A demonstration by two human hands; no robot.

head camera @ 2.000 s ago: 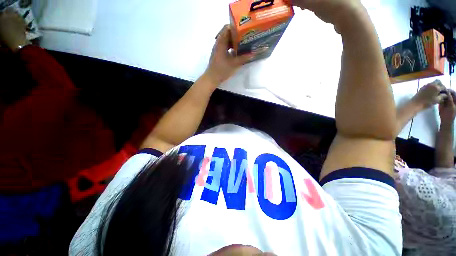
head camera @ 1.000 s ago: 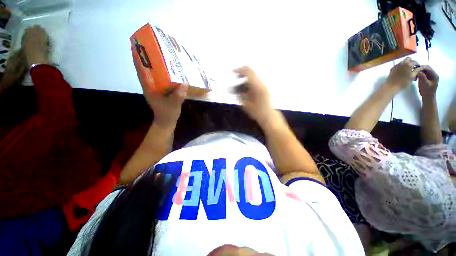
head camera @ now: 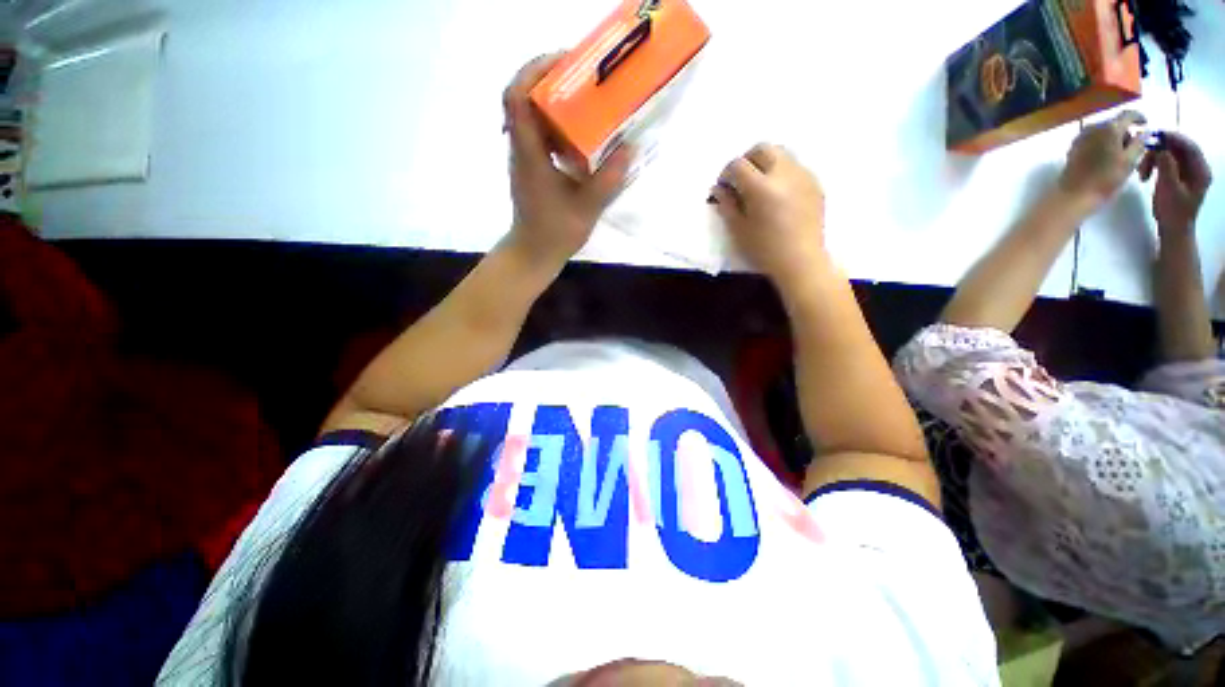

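Observation:
An orange box [head camera: 622, 78] with a black hang slot on its orange face is held tilted above the white table in my left hand [head camera: 558, 175]. Its white printed side shows at the lower right. My right hand [head camera: 773, 208] is to the right of the box and apart from it, fingers curled, with a small dark piece [head camera: 719, 196] at the fingertips. A thin white sheet [head camera: 678, 250], hard to make out, lies at the table edge between my hands.
A second box [head camera: 1041, 74] stands at the right with a black tangled heap [head camera: 1166, 38] behind it. Another person's hands [head camera: 1128, 161] are beside it. A pale flat packet [head camera: 94, 114] lies far left. The white tabletop [head camera: 336, 134] ends at a dark front edge.
Since one second ago, my left hand has moved right and turned the box so its slotted face shows upward. My right hand has moved slightly right. The left neighbour's hands have left the view.

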